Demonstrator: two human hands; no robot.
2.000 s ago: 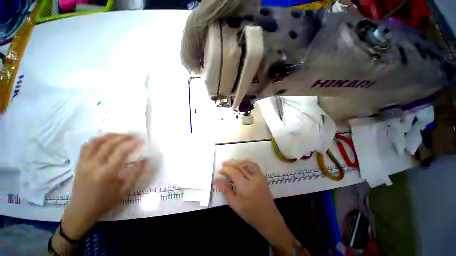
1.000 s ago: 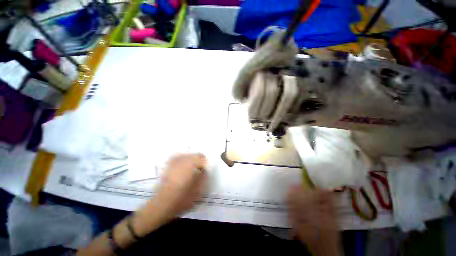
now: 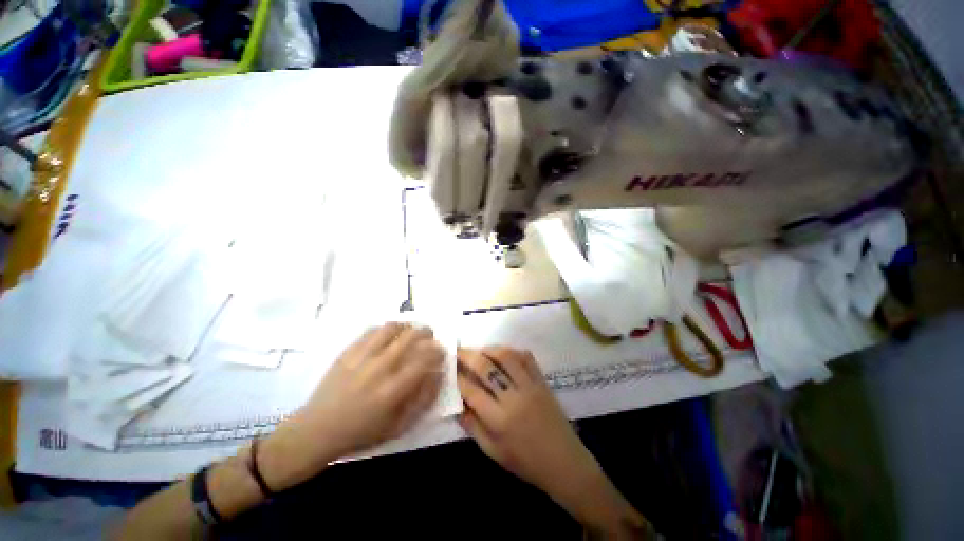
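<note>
My left hand (image 3: 383, 378) and my right hand (image 3: 507, 396) meet at the table's front edge, below the needle plate (image 3: 492, 283). They hold a white fabric piece (image 3: 449, 370) between them; the fingers of the left hand are blurred. The presser foot (image 3: 513, 256) stands above the plate with no fabric seen under it. Stacks of white cut pieces (image 3: 159, 306) lie left, and a smaller pile (image 3: 280, 301) lies nearer the hands. The needle is too small to make out.
The sewing machine head (image 3: 677, 159) spans the upper right. White cloth (image 3: 629, 275) lies over yellow-handled scissors (image 3: 692, 351), with red-handled scissors (image 3: 725, 317) beside them. More white pieces (image 3: 809, 306) lie far right. A green basket (image 3: 185, 66) is at top left.
The view has swung back after turning left. My hands, apart before, are now together at a white piece. The smaller pile left of the hands is now uncovered.
</note>
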